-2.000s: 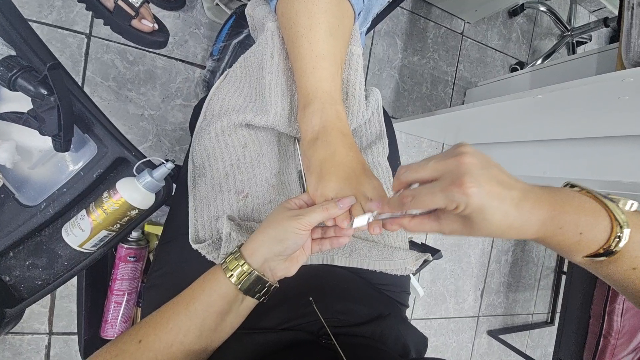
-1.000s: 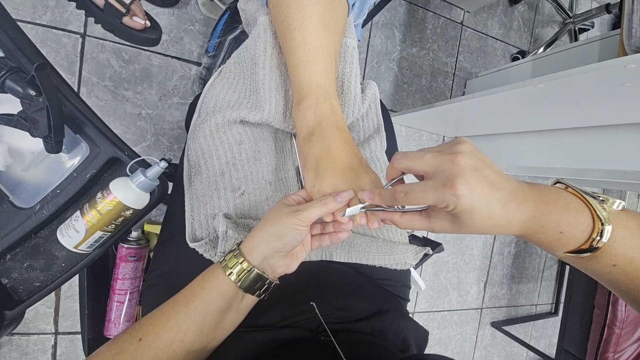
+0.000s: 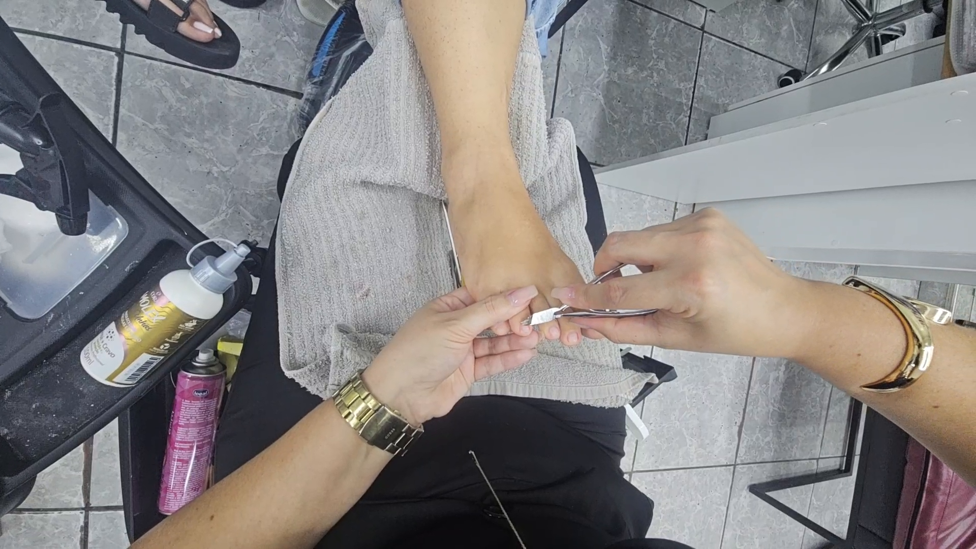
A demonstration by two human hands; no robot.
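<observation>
Another person's bare foot (image 3: 507, 236) rests on a ribbed grey towel (image 3: 358, 229) laid over my lap. My left hand (image 3: 450, 343), with a gold watch (image 3: 376, 414) at the wrist, holds the toes between thumb and fingers. In my right hand (image 3: 679, 286) are metal cuticle nippers (image 3: 572, 311), their handles between thumb and fingers and their jaws at the toes by my left thumb. Whether the jaws touch a nail is too small to tell. A gold bracelet (image 3: 911, 343) circles my right wrist. A thin metal tool (image 3: 452, 240) lies beside the foot, partly hidden.
At the left, a black tray (image 3: 46, 412) carries a white and gold squeeze bottle (image 3: 156, 324) and a clear plastic container (image 3: 99, 244). A pink spray can (image 3: 191, 435) stands below it. White furniture (image 3: 854, 175) extends along the right. A sandalled foot (image 3: 194, 27) is at the upper left.
The nippers in my right hand have tilted, and their handles show more than two seconds ago. My left hand still holds the toes.
</observation>
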